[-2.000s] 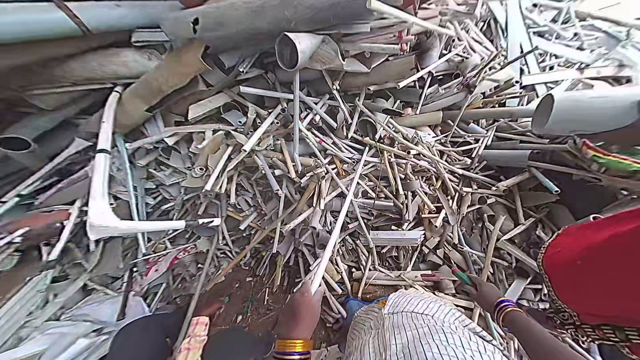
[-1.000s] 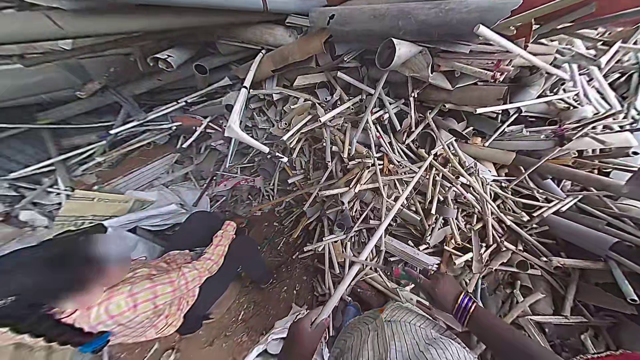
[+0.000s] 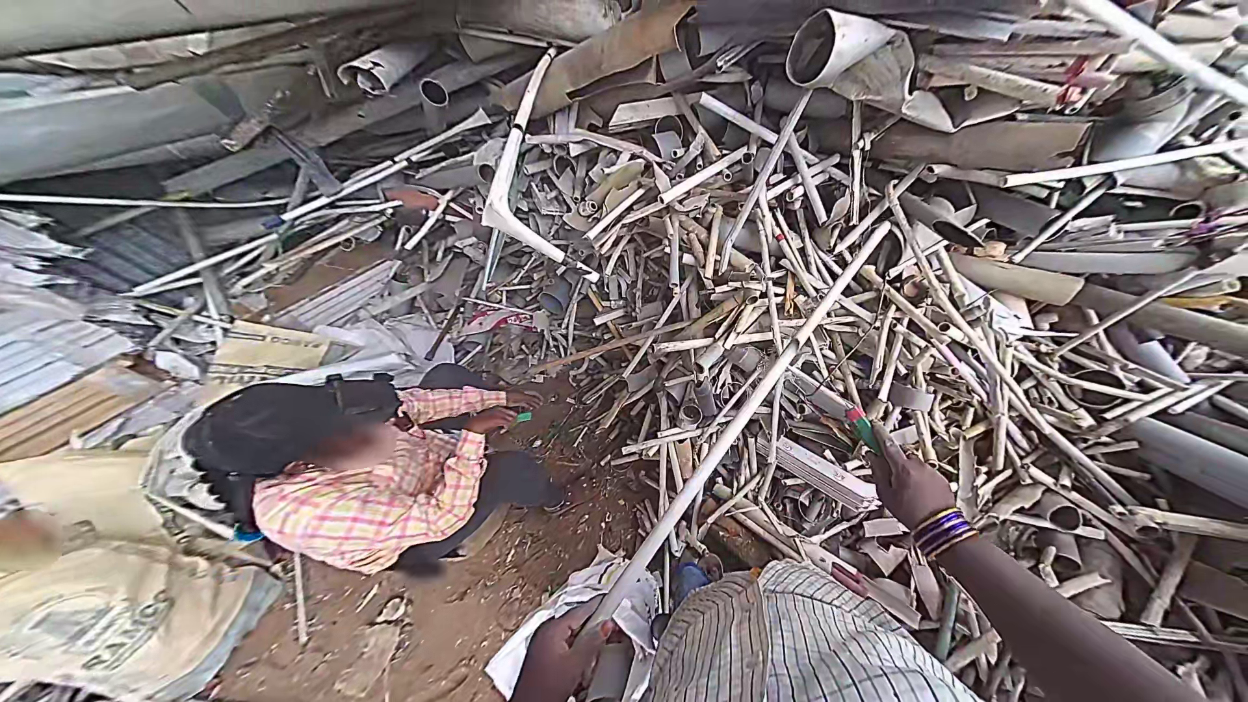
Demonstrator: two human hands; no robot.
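Note:
A long, pale plastic pipe (image 3: 746,417) runs diagonally from the bottom middle up over the heap. Its lower end is in my left hand (image 3: 564,651), fingers closed round it. On the right, my right hand (image 3: 909,480), with purple bangles at the wrist, grips a tool with a green and red handle (image 3: 860,427); its far part is hard to make out against the scrap. The heap of broken pipe pieces (image 3: 702,322) lies in front of and beneath both hands. A white cloth or sack (image 3: 546,624) is beside my left hand.
A person in a checked shirt (image 3: 370,497) sits at the left on bare soil, holding a small green thing. A bent white pipe (image 3: 502,185) lies on the heap. Wide pipes (image 3: 848,54) lie behind. Printed sacks (image 3: 117,604) cover the lower left, flat strips above them.
The view has swung left, showing the seated person fully. My left hand keeps hold of the long pipe. The seated person's hands now show in front of the checked shirt.

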